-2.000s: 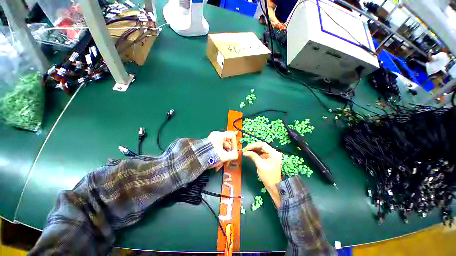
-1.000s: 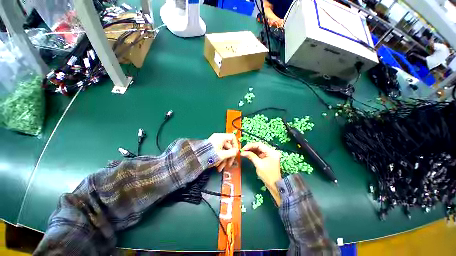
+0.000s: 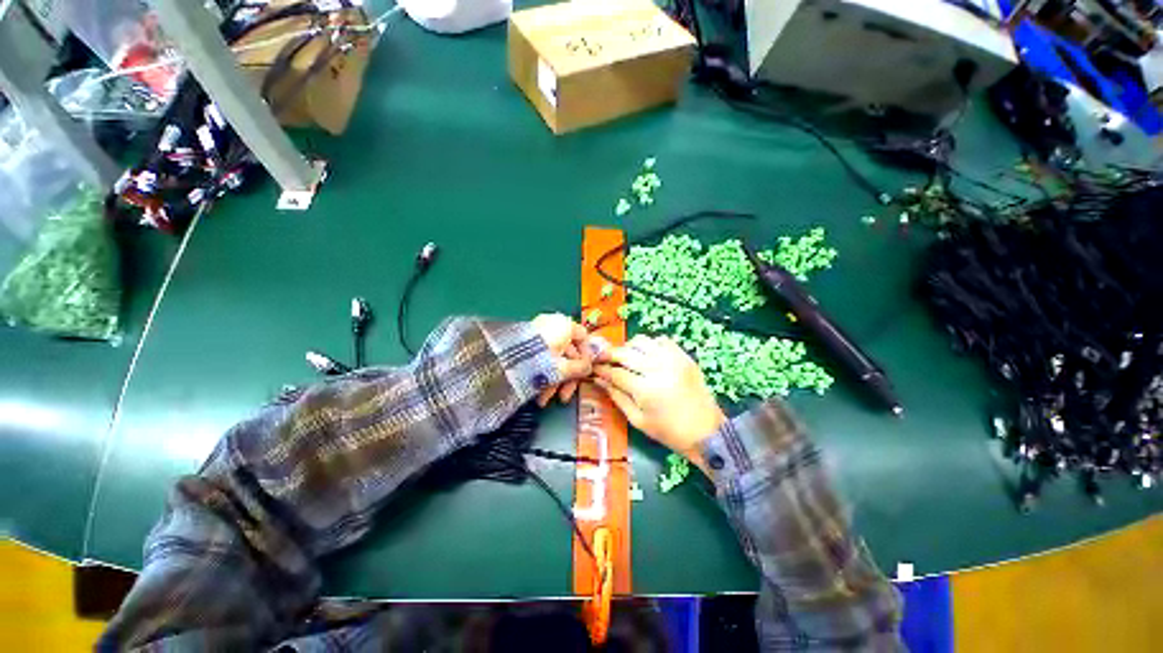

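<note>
My left hand [image 3: 561, 356] and my right hand [image 3: 657, 390] meet over the orange work strip [image 3: 602, 447], fingertips together. The small piece between the fingers is mostly hidden; I cannot tell what it is. A pile of light green terminal blocks [image 3: 714, 274] lies right of the strip, partly behind my right hand. The black electric screwdriver [image 3: 829, 334] lies at the pile's right side, tip toward the lower right. A black cable bundle [image 3: 478, 453] lies under my left forearm, with thin leads reaching the strip. Cable end plugs [image 3: 360, 310] lie left of the strip.
A cardboard box [image 3: 599, 64] stands at the back centre, a pale equipment case [image 3: 880, 51] back right. A large black lead pile [image 3: 1059, 319] lies right. A shelf post [image 3: 236, 102], connector leads [image 3: 191, 172] and a bag of terminal blocks [image 3: 64, 274] are left.
The view has tilted down, so the bench items sit higher. My right hand has closed in on my left, its fingers now overlapping the left fingertips.
</note>
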